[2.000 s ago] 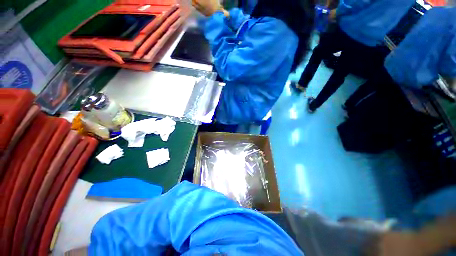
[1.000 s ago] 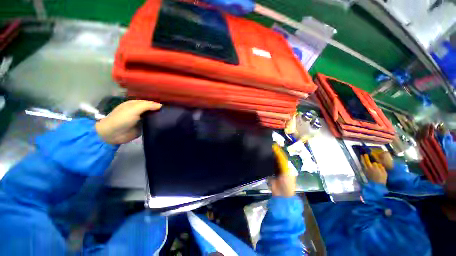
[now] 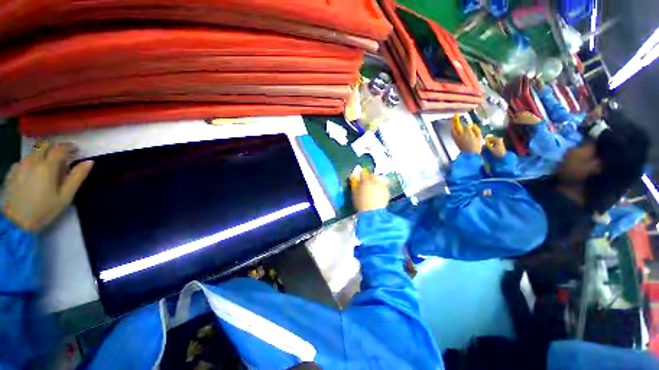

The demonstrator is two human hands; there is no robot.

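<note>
A black glossy display panel lies on the white work mat, with a bright light streak across it. My left hand is at the panel's upper left corner, fingers spread, thumb by its edge. My right hand, with yellow finger cots, is beyond the panel's right side. Its fingertips are at a small white wipe; whether they grip it is unclear. Other white wipes lie just behind. A blue squeegee lies along the panel's right edge.
Thick red foam trays are stacked behind the mat. A dispenser bottle and clear film are on the bench to the right. A person in a blue smock works close on the right. A box of clear scraps is below the bench edge.
The panel, held up between both hands a second ago, now lies on the mat. My right hand has left it and moved right to the wipes. My left hand has opened.
</note>
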